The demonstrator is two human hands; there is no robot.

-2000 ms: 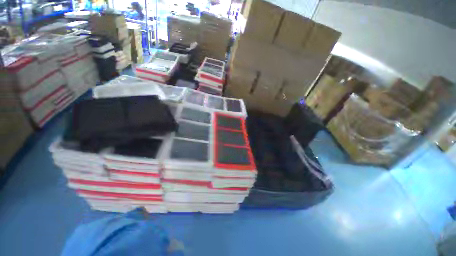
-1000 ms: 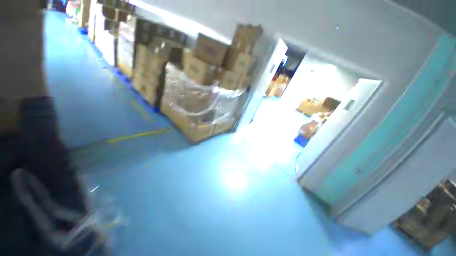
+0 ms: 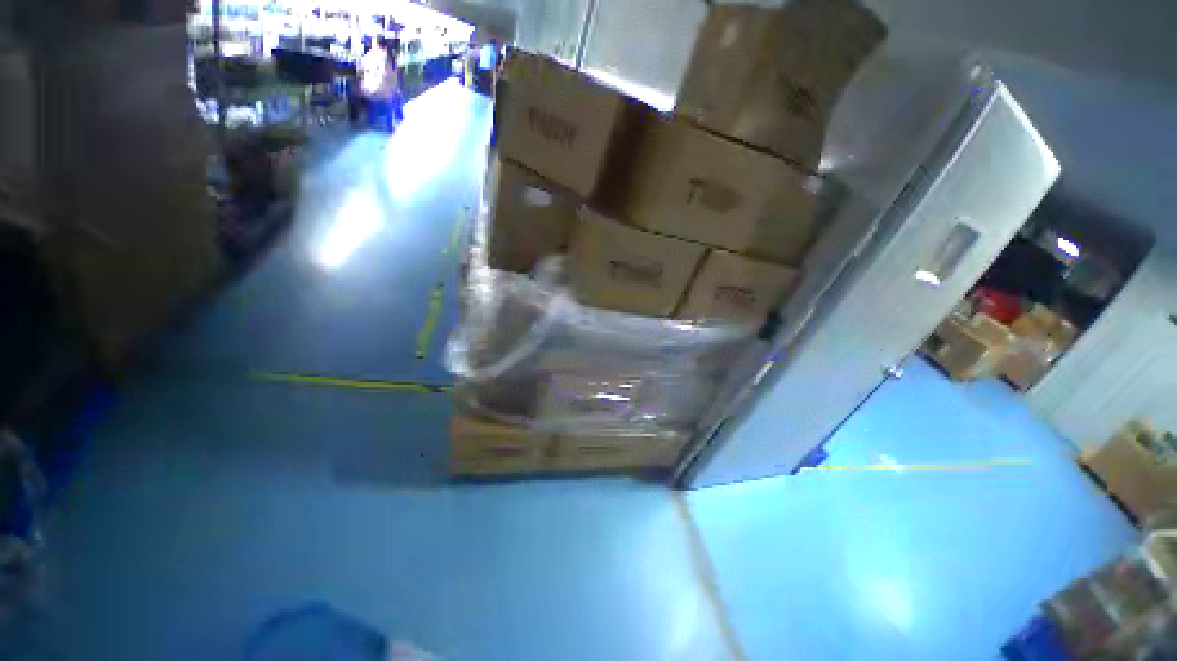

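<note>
A pile of brown cartons (image 3: pixel 633 271) stands upright in front of me, with shiny stretch wrap (image 3: pixel 607 362) around its lower part. A pale grey door (image 3: pixel 891 310) with a small window and handle stands open against its right side. A blurred blue sleeve shows at the bottom edge, left of centre. I cannot make out either hand. Nothing held is visible.
Blue floor with yellow lines (image 3: pixel 355 384) runs ahead to a bright work area with people (image 3: pixel 378 80). Dark and brown stacks (image 3: pixel 129 194) stand at the left. Beyond the door are more cartons (image 3: pixel 987 342). Wrapped goods (image 3: pixel 1123 597) stand at the lower right.
The view has swung right from the red-and-white tray stacks to the doorway. The wrapped cartons and the door are now much nearer.
</note>
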